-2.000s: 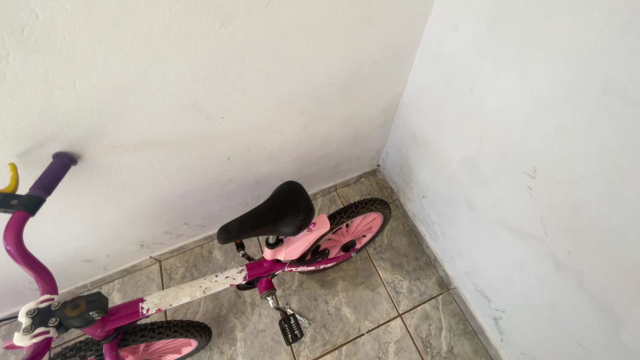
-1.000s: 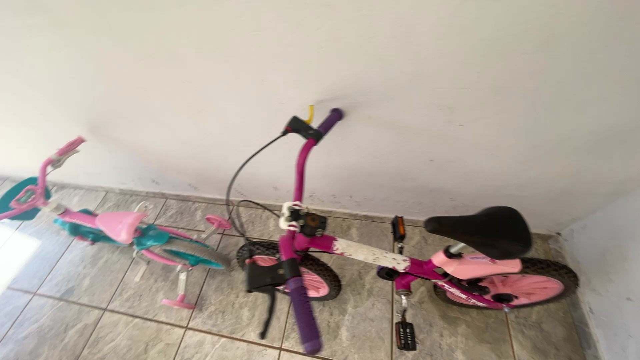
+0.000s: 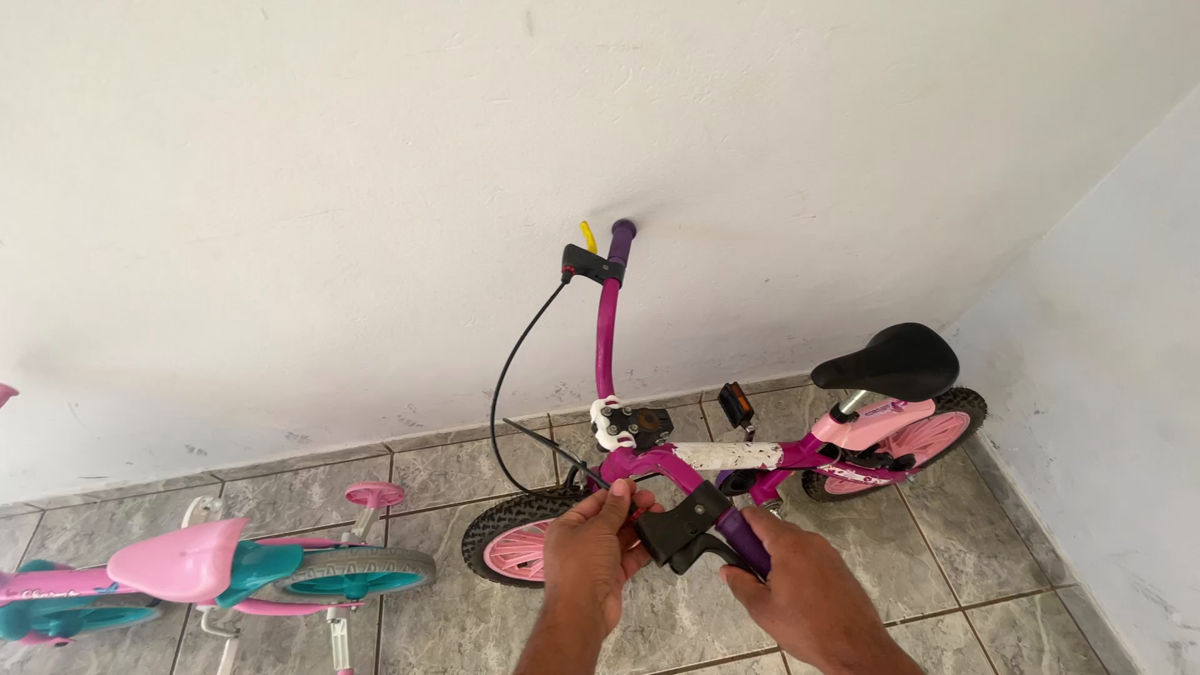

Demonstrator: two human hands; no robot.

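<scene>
A magenta and white child's bicycle (image 3: pixel 731 457) with pink wheels stands beside the wall. My left hand (image 3: pixel 600 544) pinches a black brake cable (image 3: pixel 553 448) near where it meets the black brake lever housing (image 3: pixel 689 516). My right hand (image 3: pixel 806 581) is wrapped around the purple handlebar grip (image 3: pixel 743 541), its fingers close to the brake lever. The far end of the handlebar, with a second purple grip (image 3: pixel 621 242) and a yellow-tipped lever (image 3: pixel 588 236), points toward the wall. A black cable curves down from that lever.
A pink and teal child's bicycle (image 3: pixel 178 562) with training wheels stands at the left. The black saddle (image 3: pixel 891 361) and rear wheel are near the room's corner at the right. Grey floor tiles (image 3: pixel 450 619) lie below, and a white wall (image 3: pixel 375 187) rises behind.
Both hands have come into view, the left on the brake cable and the right on the near grip. The view has swung left since the earliest frame.
</scene>
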